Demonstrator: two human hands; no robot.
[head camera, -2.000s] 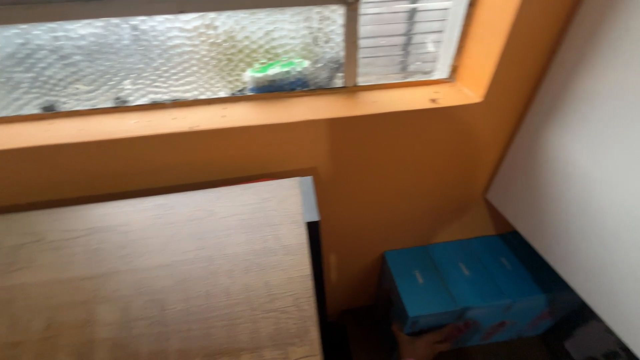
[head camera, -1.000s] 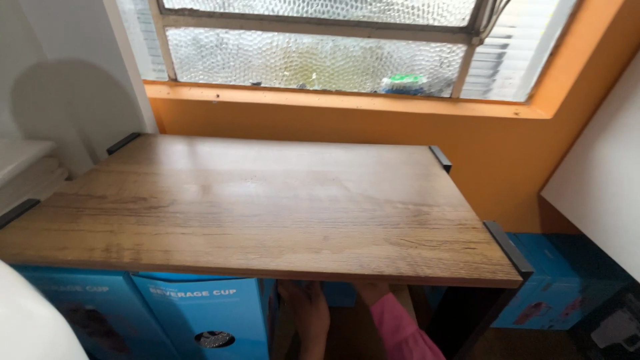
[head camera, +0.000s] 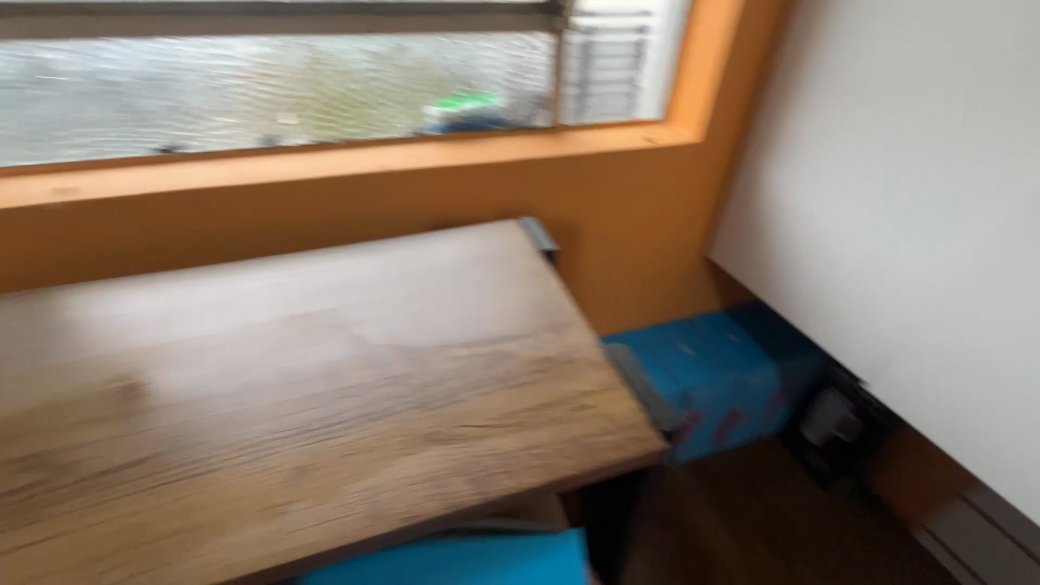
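Neither of my hands can be made out; at most a small blurred skin-toned patch shows at the bottom edge, beside a blue box. That blue box juts out from under the front edge of a wood-grain tabletop. More blue boxes stand in the corner behind the table's right side, against the orange wall. Motion blur hides their print.
Dark metal brackets cap the tabletop's right edge. A textured glass window with an orange sill runs behind. A white slanted panel borders the right, above a dark object on the brown floor.
The view has swung right since one second ago, when both hands showed under the tabletop's front edge. A blue box now shows at the bottom edge; the hands have left clear sight.
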